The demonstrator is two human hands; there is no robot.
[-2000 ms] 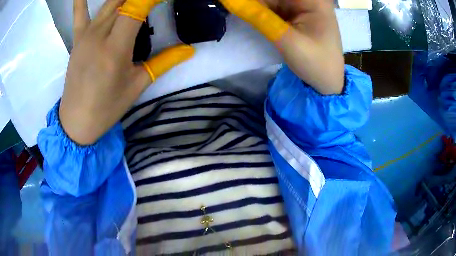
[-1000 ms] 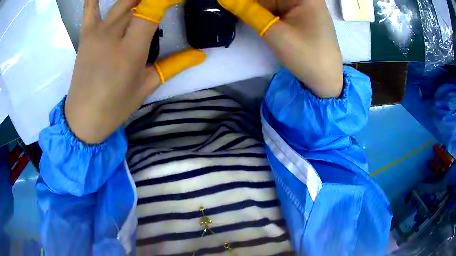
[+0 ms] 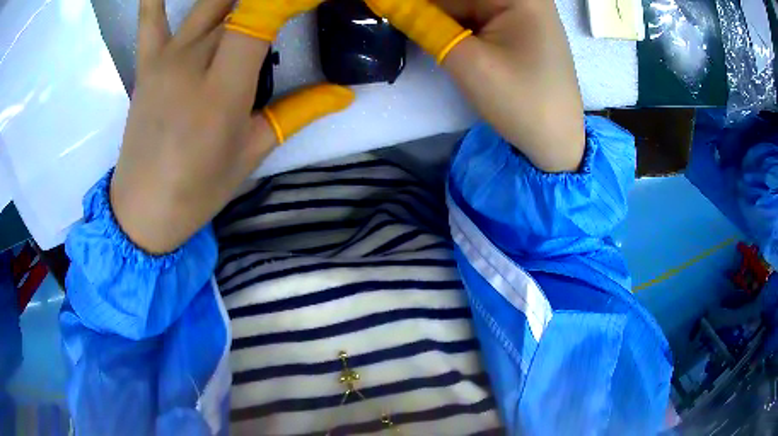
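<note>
A black smartwatch body [image 3: 362, 47] lies on the white foam mat [image 3: 426, 106], its upper end cut off by the top edge. My left hand [image 3: 183, 119] wears yellow-orange finger cots; its covered index finger reaches to the watch's upper left, and its covered thumb is stretched out below, apart from the watch. My right hand [image 3: 512, 77] has its covered thumb at the watch's upper right; its other fingertips are cut off by the frame. Whether either hand grips a film or the watch cannot be seen. A second black watch [image 3: 265, 81] is mostly hidden behind my left hand.
Large white sheets [image 3: 60, 102] lie at the left. A cream block [image 3: 615, 17] stands at the mat's upper right. Crinkled clear plastic [image 3: 742, 60] is at the far right. A brown box [image 3: 661, 145] shows below the bench edge at right.
Since two seconds ago, the view has shifted, so hands, mat and watch sit slightly lower and further right. My right thumb has moved slightly left relative to the watch. Little differs from one second ago.
</note>
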